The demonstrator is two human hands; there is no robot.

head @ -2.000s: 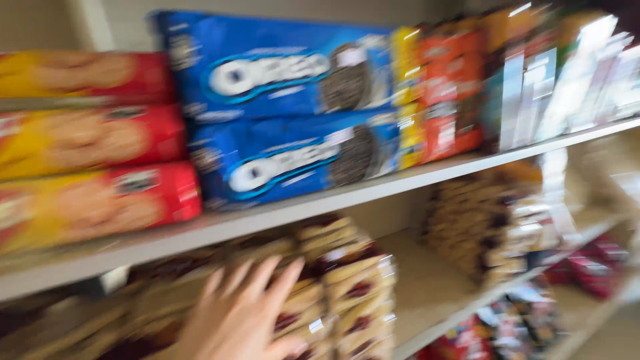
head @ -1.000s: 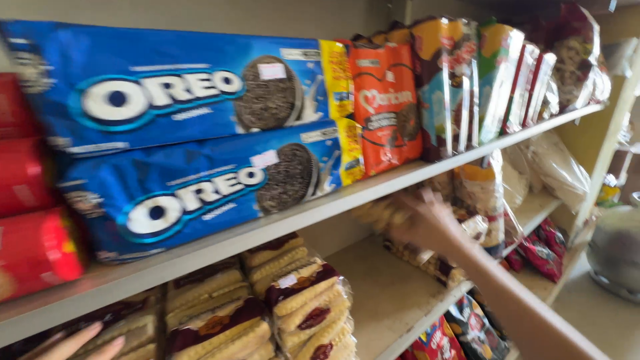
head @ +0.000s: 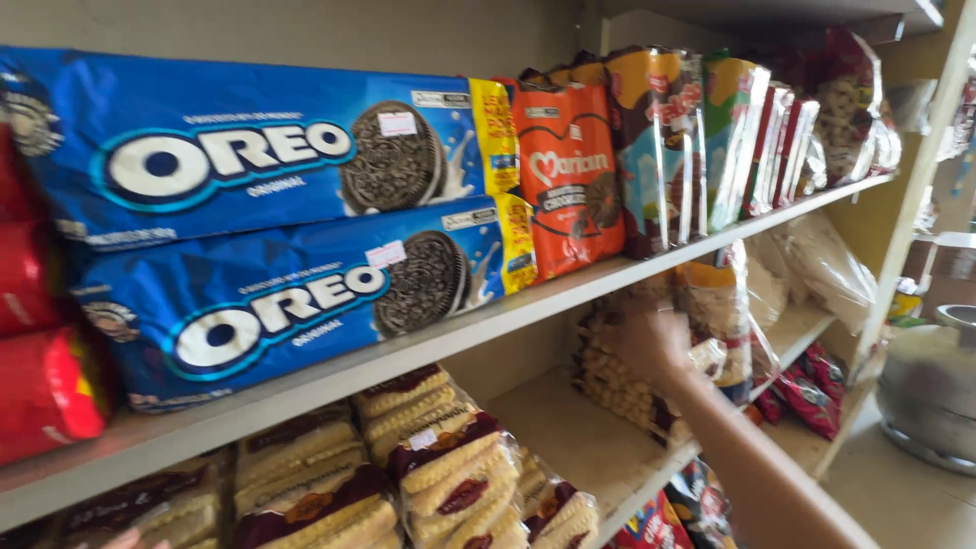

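Note:
My right hand reaches in from the lower right, under the upper shelf, against a stack of clear-wrapped biscuit packs. It is blurred and its fingers are partly hidden, so its grip does not show. Only the fingertips of my left hand appear at the bottom left edge, beside packs of long ridged biscuits. More such packs stand to their right on the same lower shelf. Whether the left hand holds anything cannot be seen.
On the upper shelf lie two stacked blue Oreo packs, red packs at their left and an orange Marilan-style biscuit pack at their right. Bagged snacks stand farther right. A metal gas cylinder is beyond the shelf end.
The right hand, out of view two seconds ago, has come in at the right by the wrapped biscuits. The left hand has dropped to the bottom edge. The view has shifted right.

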